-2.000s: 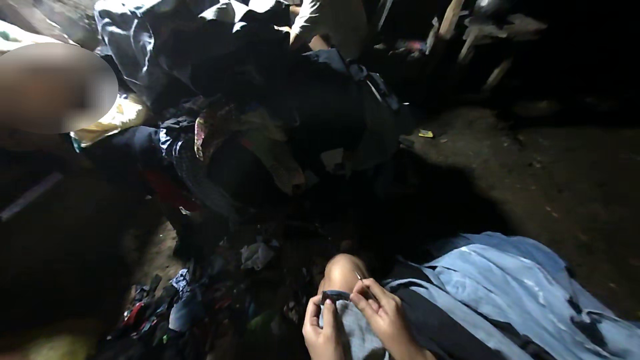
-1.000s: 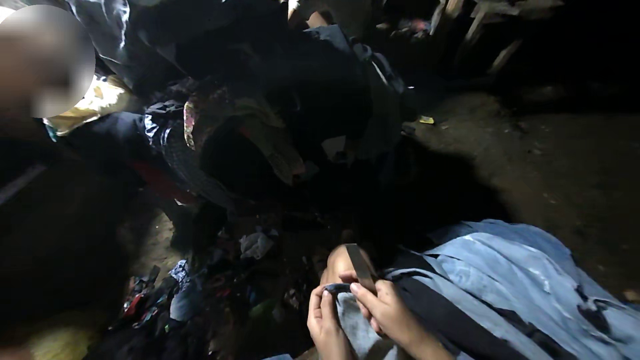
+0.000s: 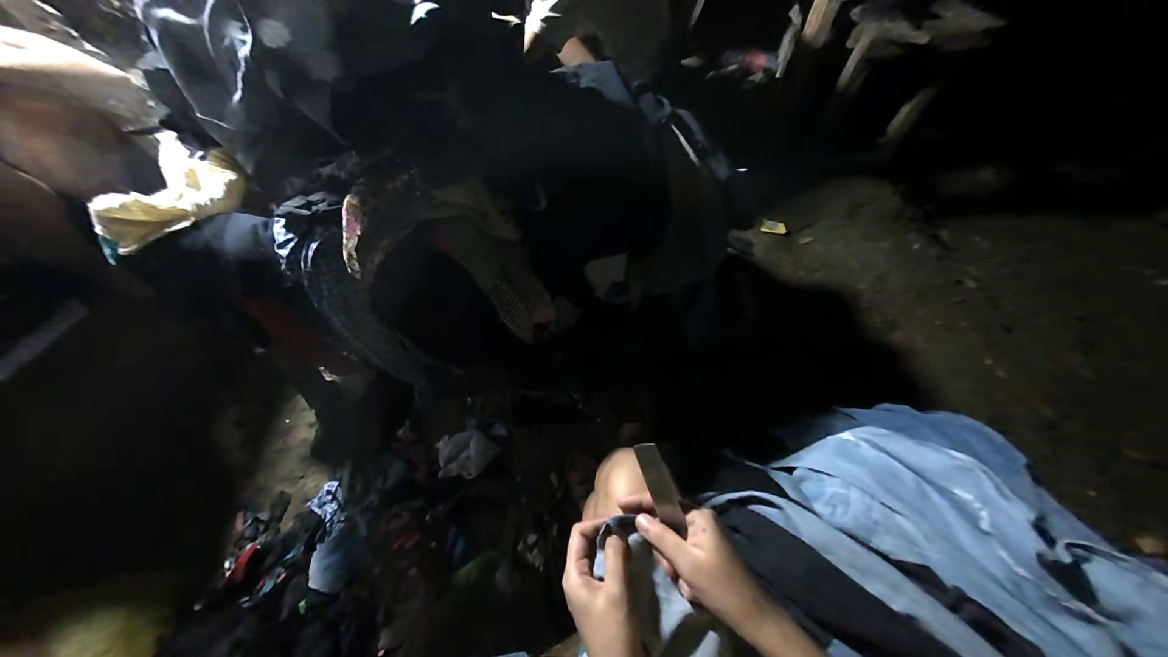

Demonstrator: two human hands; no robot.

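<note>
At the lower middle my left hand [image 3: 602,584] pinches the dark edge of a light blue denim cloth [image 3: 673,610] between thumb and fingers. My right hand [image 3: 701,557] is close beside it, shut on a flat metal blade [image 3: 661,485] that points up and away; its thumb lies by the same cloth edge. Both hands are in front of a bare knee [image 3: 619,474]. More light blue denim [image 3: 899,474], with a black cloth [image 3: 803,557] among it, spreads to the right of my right hand.
Dark heaped fabric [image 3: 493,255] fills the middle. Mixed cloth scraps [image 3: 333,547] lie on the ground at lower left. Part of another person [image 3: 64,146] is at the upper left, near a yellow cloth [image 3: 173,196]. A small yellow item [image 3: 773,226] lies on the dirt ground.
Two seconds ago the blade did not show plainly; one second ago it stood up from my right hand, as now. Both hands have stayed at the cloth edge.
</note>
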